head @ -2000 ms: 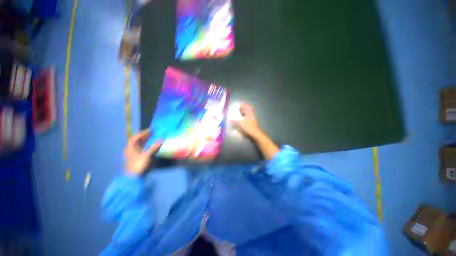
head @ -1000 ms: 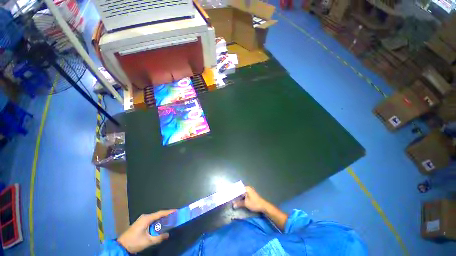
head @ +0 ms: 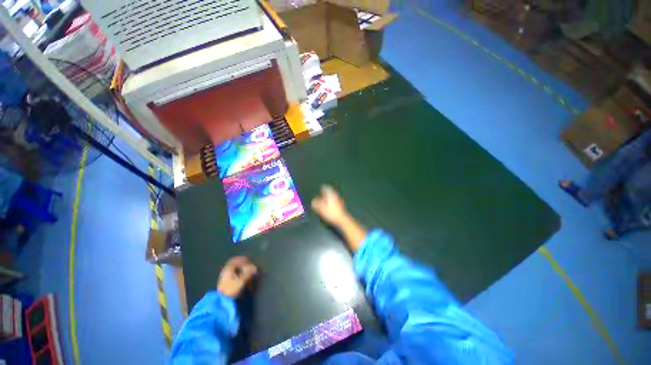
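A retail box (head: 263, 201) with a glossy blue-pink swirl lies flat on the dark green table (head: 428, 192). A second, similar retail box (head: 246, 151) lies behind it, on the rollers at the machine outlet. Another box stands on edge at the table's near edge, its purple-blue side (head: 318, 338) showing, partly cut off by the picture's bottom. My left hand (head: 237, 275) is over the table, in front of the flat box, fingers curled, touching no box. My right hand (head: 329, 207) is right of the flat box, not touching it; its finger positions are blurred.
A pale machine (head: 207, 68) with a reddish curtain stands at the back left. An open carton (head: 332, 32) and white packets (head: 321, 93) are beside it. A pole and fan are at left. Cartons (head: 607, 128) and a person's legs (head: 607, 178) are at right.
Both hands have let go of the narrow-sided box and moved forward over the table. That box now stands at the near edge. A person's legs have appeared at right.
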